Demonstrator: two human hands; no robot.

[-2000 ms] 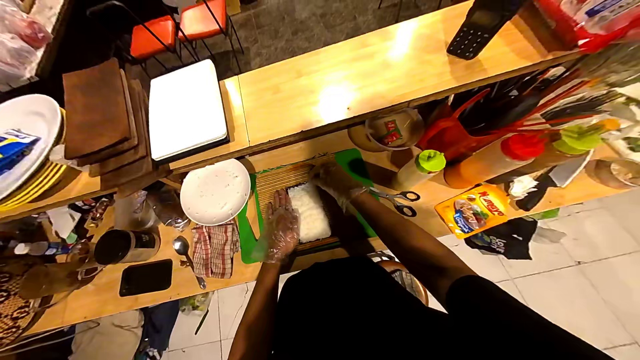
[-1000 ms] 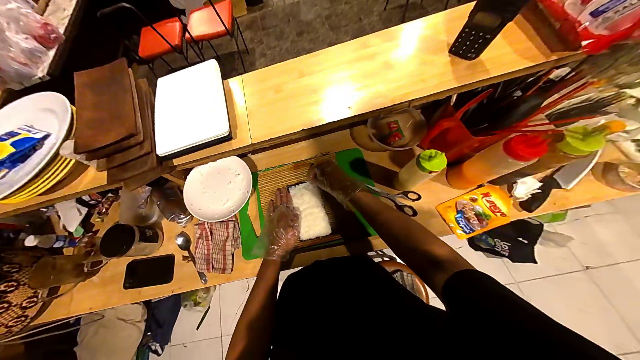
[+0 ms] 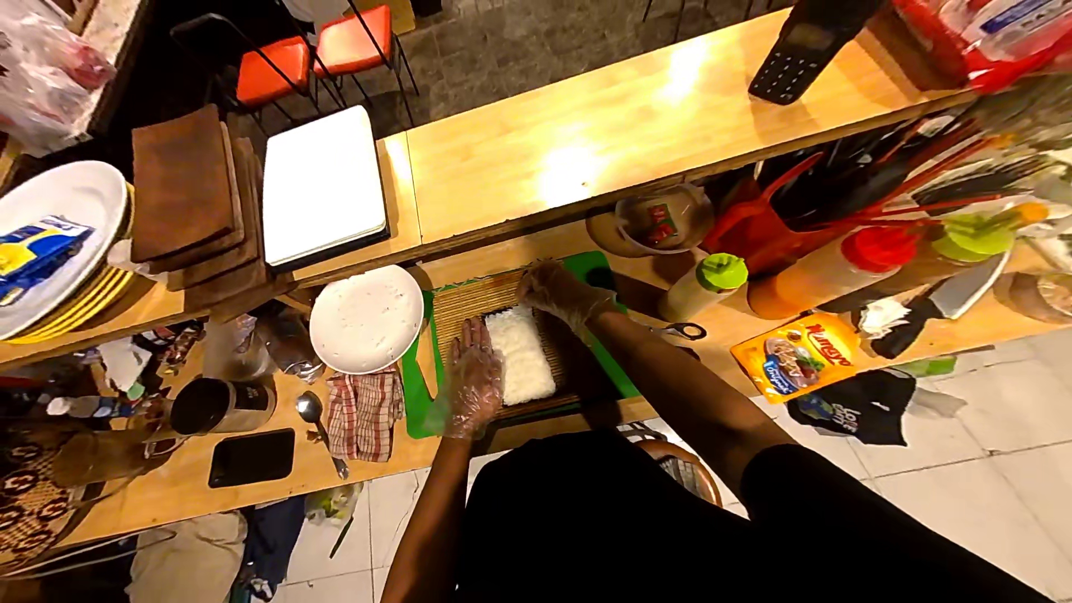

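White rice (image 3: 519,358) lies spread in a rectangular block on a bamboo rolling mat (image 3: 462,303), with the mat on a green cutting board (image 3: 416,400). A dark edge shows around the rice. My left hand (image 3: 474,381), in a clear plastic glove, rests flat with its fingers along the left edge of the rice. My right hand (image 3: 561,293), also gloved, is bent over the far right corner of the rice with its fingers curled down; whether anything is between them is hidden.
Left of the board are a white plate (image 3: 367,320), a checked cloth (image 3: 365,414), a spoon (image 3: 309,408) and a black phone (image 3: 252,458). To the right stand a green-capped squeeze bottle (image 3: 705,285), scissors (image 3: 688,331), an orange pouch (image 3: 796,355) and a knife (image 3: 970,283). A raised wooden shelf (image 3: 502,176) runs behind.
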